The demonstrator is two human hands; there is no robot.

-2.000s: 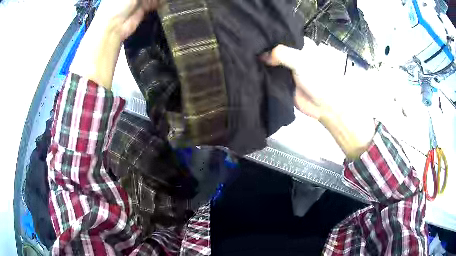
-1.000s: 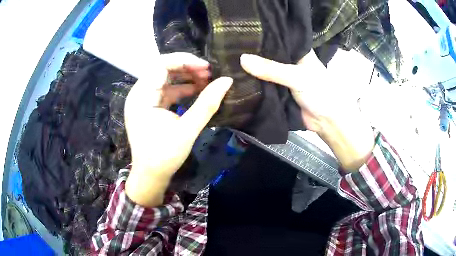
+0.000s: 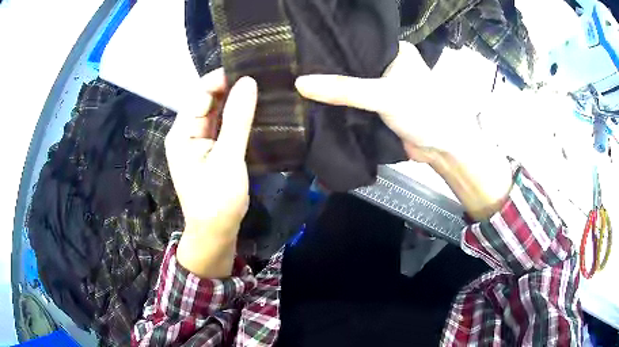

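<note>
The dark plaid garment point(image 3: 268, 61) hangs between my hands at the top centre, its folded plaid band running down beside the black lining point(image 3: 346, 41). My left hand point(image 3: 210, 162) grips the band's left edge, thumb in front and fingers partly behind the cloth. My right hand point(image 3: 414, 101) holds the lining side, its thumb laid flat over the seam where band and lining meet; its other fingers are mostly hidden behind the cloth. The garment's lower end hangs just over the table's front edge.
A crumpled pile of dark plaid and black pieces point(image 3: 102, 203) lies at left. More plaid cloth point(image 3: 489, 34) lies at the upper right. Scissors point(image 3: 595, 237) with red and yellow handles lie at right. A ruler scale point(image 3: 414, 200) runs along the table's front edge. Machine parts point(image 3: 594, 101) stand at far right.
My left hand has come from the garment's upper left down to the band and closed on its edge. Over the last second, band and hands have shifted left in view.
</note>
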